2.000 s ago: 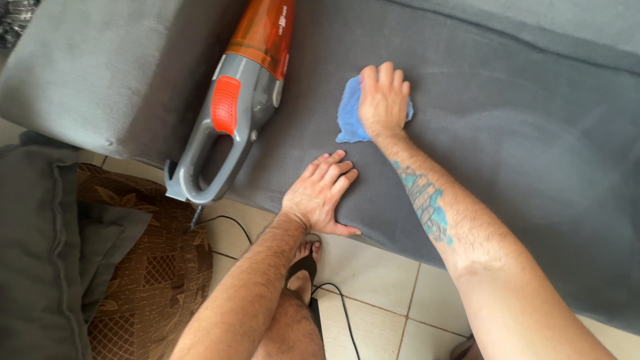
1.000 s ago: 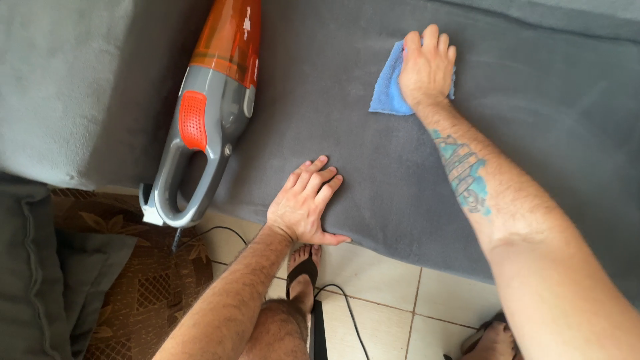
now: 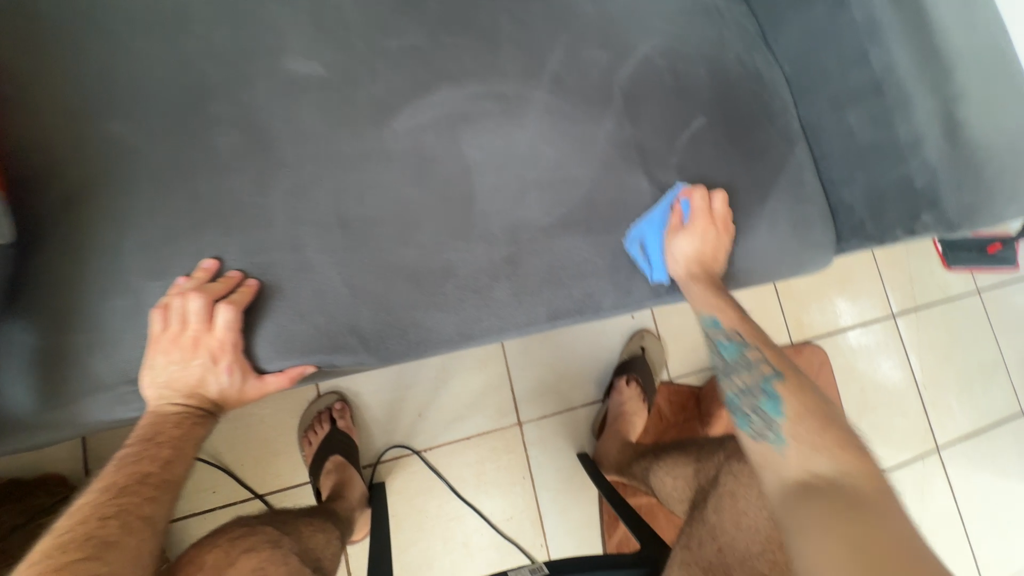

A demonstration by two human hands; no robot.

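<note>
A grey fabric sofa seat point(image 3: 448, 208) spans the upper part of the head view, with faint lighter streaks on its surface. My right hand point(image 3: 700, 236) grips a blue cloth point(image 3: 652, 240) and presses it to the seat near the front edge, toward the right end. Part of the cloth is hidden under the fingers. At the left, my left hand point(image 3: 196, 340) lies palm down on the seat's front edge, thumb spread, holding nothing.
A grey armrest point(image 3: 904, 112) bounds the seat at the right. Below lie floor tiles, a black cable point(image 3: 456, 488), a black frame part point(image 3: 380, 528) and a brown cloth point(image 3: 812, 372) near my sandalled feet. A red-edged object point(image 3: 978, 252) sits at the far right.
My right hand has moved with the blue cloth to the right and toward the seat's front edge. The view has swung right, leaving the handheld vacuum almost entirely out of frame.
</note>
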